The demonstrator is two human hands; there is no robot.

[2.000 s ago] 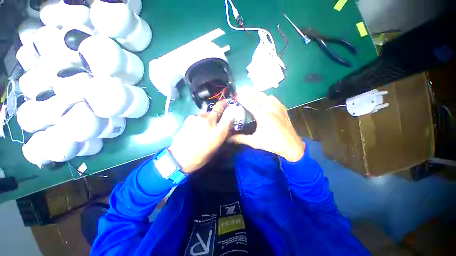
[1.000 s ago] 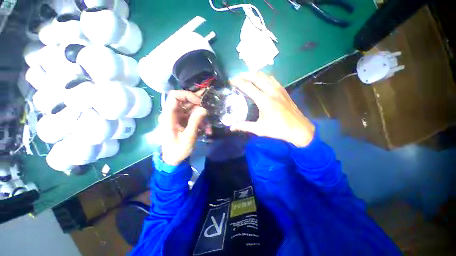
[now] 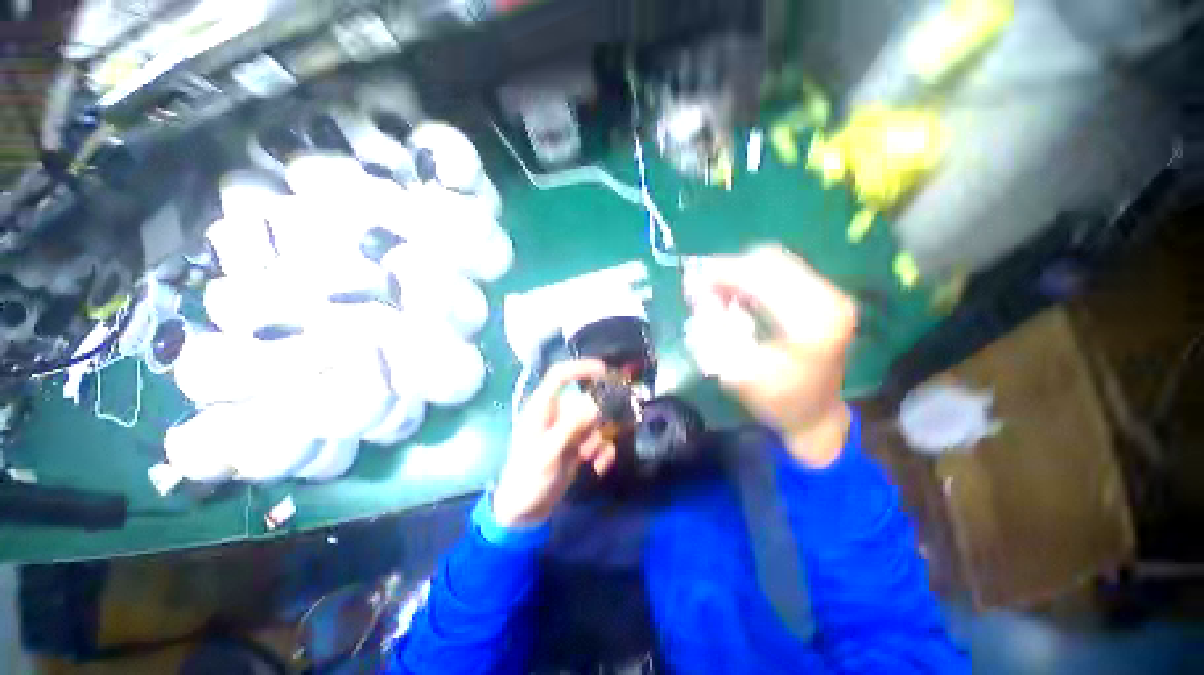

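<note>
The white camera housing (image 3: 581,293) lies at the bench edge with its black dome opening (image 3: 614,342) towards me. My left hand (image 3: 548,442) pinches a small dark circuit board (image 3: 611,400) just below the opening. The black round lens module (image 3: 664,429) is right of the board, with no right-hand fingers on it; what supports it is unclear. My right hand (image 3: 786,346) is raised over the bench to the right, blurred, at the crumpled white piece (image 3: 720,340). Whether its fingers hold anything is unclear.
Several white housings (image 3: 330,303) are piled on the green mat (image 3: 79,521) at left. A white cable (image 3: 581,176) lies behind the housing. Yellow pieces (image 3: 891,152) are at the back right. A cardboard box (image 3: 1043,475) with a white part (image 3: 948,417) stands at right, below the bench.
My right hand has let go of the lens module and moved up and right. My left hand stays by the opening with the board. The view has tilted up, showing more bench.
</note>
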